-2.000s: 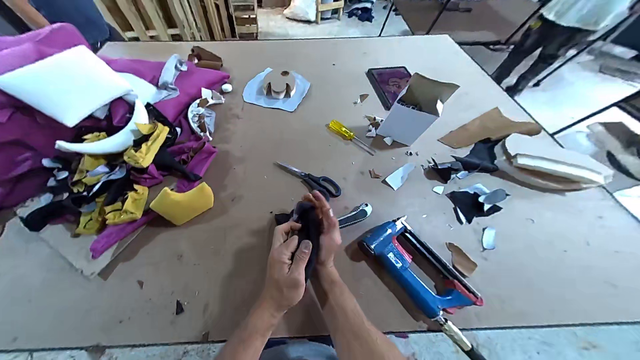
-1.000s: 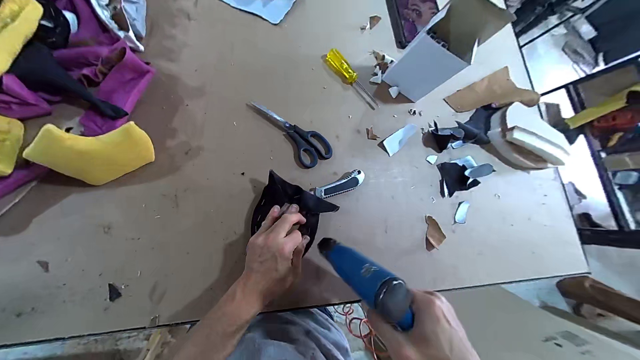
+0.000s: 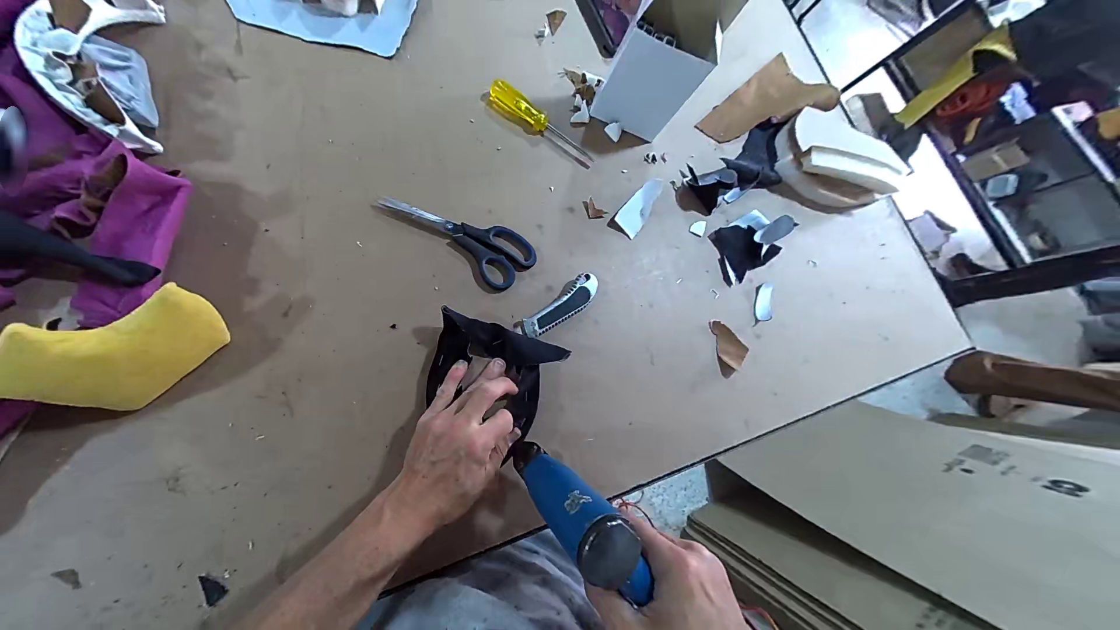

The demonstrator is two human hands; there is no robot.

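Note:
My left hand (image 3: 464, 437) presses its fingers down inside a black fabric-covered piece (image 3: 516, 346) lying near the table's front edge. In my right hand (image 3: 674, 569) is a blue staple gun (image 3: 569, 507), whose dark nose meets the lower right rim of the black piece, by my left fingertips. Whether they touch cannot be told. A utility knife (image 3: 564, 304) lies just beyond the black piece, partly against its corner. Scissors with dark handles (image 3: 472, 241) rest farther up, slightly apart. The inside of the piece is mostly hidden by my fingers.
A yellow-handled screwdriver (image 3: 525, 109), a white box (image 3: 652, 79) and leather and fabric scraps (image 3: 744, 249) lie toward the back right. Yellow foam (image 3: 114, 350) and purple fabric (image 3: 131, 219) cover the left. Cardboard sheets (image 3: 875, 490) stand past the front edge at right.
Two seconds ago both hands held the black piece and the staple gun lay on the table. The right hand now holds the gun, its nose nearer the piece than one second ago. The view has shifted closer.

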